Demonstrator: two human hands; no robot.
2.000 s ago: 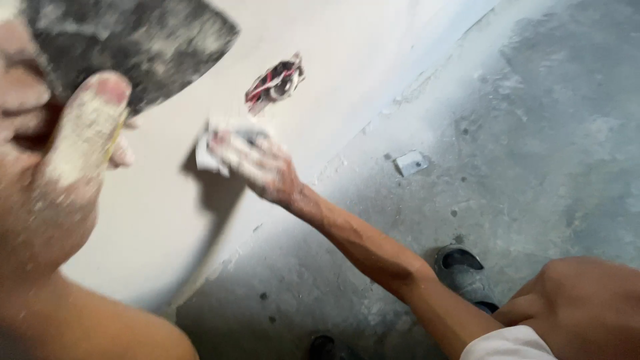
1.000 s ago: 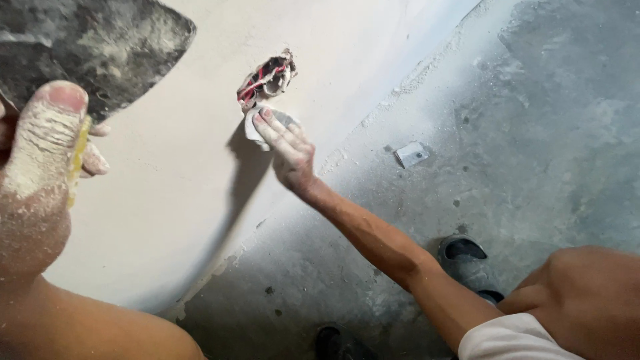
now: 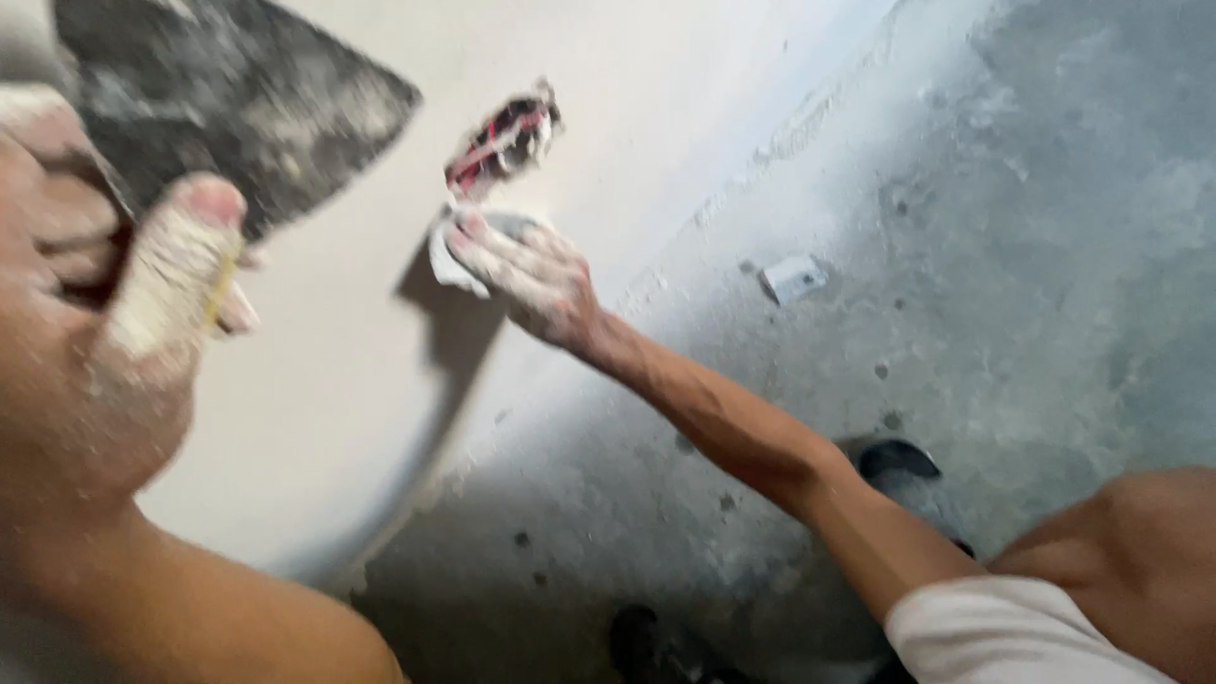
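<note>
My left hand (image 3: 157, 275) is close to the camera at the left, its thumb coated in pale dust or plaster, and it grips a broad metal scraper or trowel blade (image 3: 256, 104) smeared with dried material. A yellow edge shows beside the thumb. Farther off, my right hand (image 3: 537, 280), also whitened, presses a thin white and grey flat piece (image 3: 456, 261) against the pale wall (image 3: 323, 418). That piece is largely covered by the fingers, so its kind is unclear. Just above it in the view is a ragged wall opening (image 3: 503, 142) with red strands, probably wires, inside.
A rough joint with crumbs of plaster runs between the wall and the grey concrete floor (image 3: 1026, 380). A small light plate or box with a dark hole (image 3: 796, 278) lies on the floor. Dark footwear (image 3: 902, 465) and a bare limb (image 3: 1121, 551) are at lower right.
My right hand has moved rightward across the wall with the flat piece, from left of the ragged opening to just below it in the view. My left hand still grips the blade.
</note>
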